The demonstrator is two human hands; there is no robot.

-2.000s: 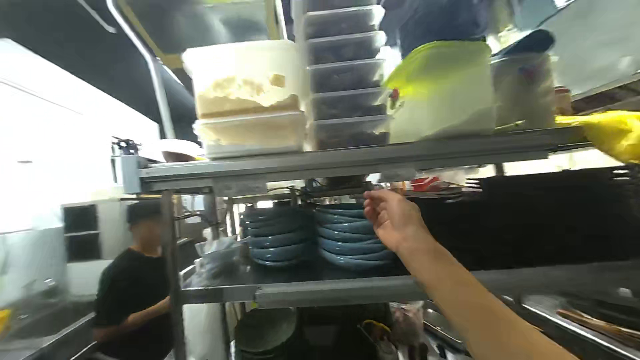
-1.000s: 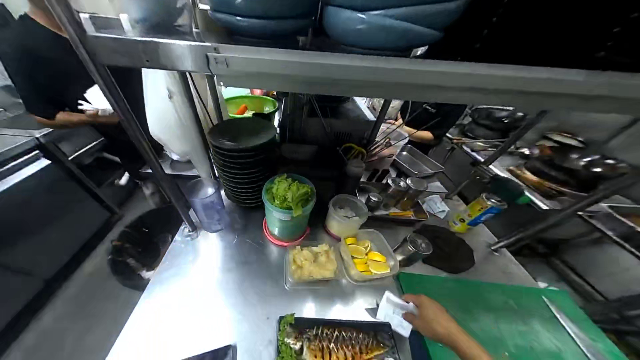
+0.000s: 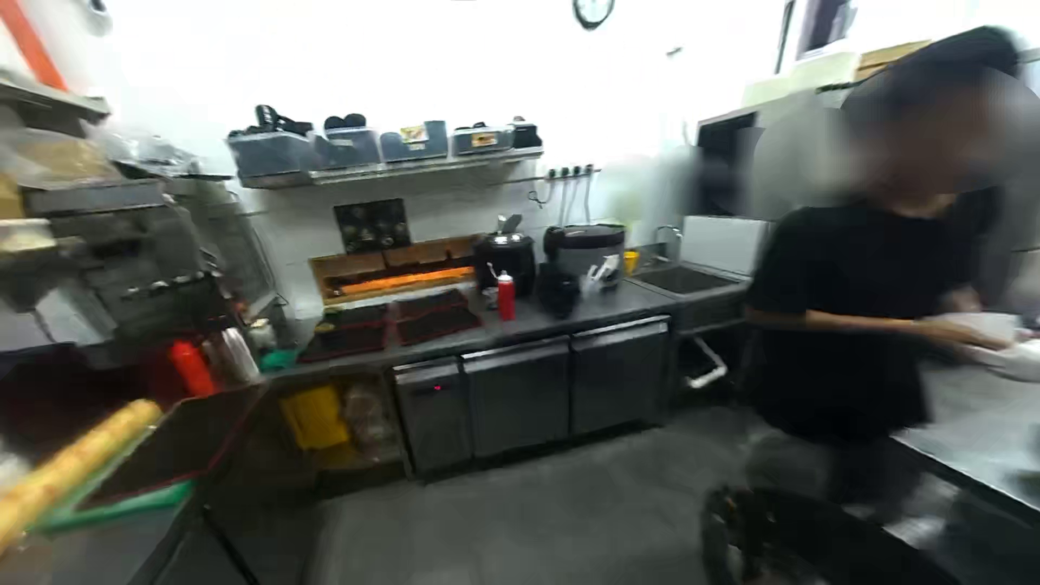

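Neither my left hand nor my right hand shows in the head view. A blurred patterned yellow roll (image 3: 77, 463) lies at the lower left, beside a dark mat with a red edge (image 3: 175, 443) and a green edge under it. A red squeeze bottle (image 3: 505, 296) stands upright on the back counter, in front of a black round cooker (image 3: 504, 256). To its left, dark mats with red edges (image 3: 435, 315) lie on the same counter.
A co-worker in black (image 3: 853, 317) stands at the right, hands at a white object over a steel table (image 3: 983, 414). A black bin (image 3: 812, 540) is on the floor at the lower right. Undercounter fridges (image 3: 520, 394) line the back; above them, a wall shelf (image 3: 390, 171) holds several tubs.
The view has swung far left, from the steel table with the fish dish to the back counter. The hand that held white paper one second ago is out of view.
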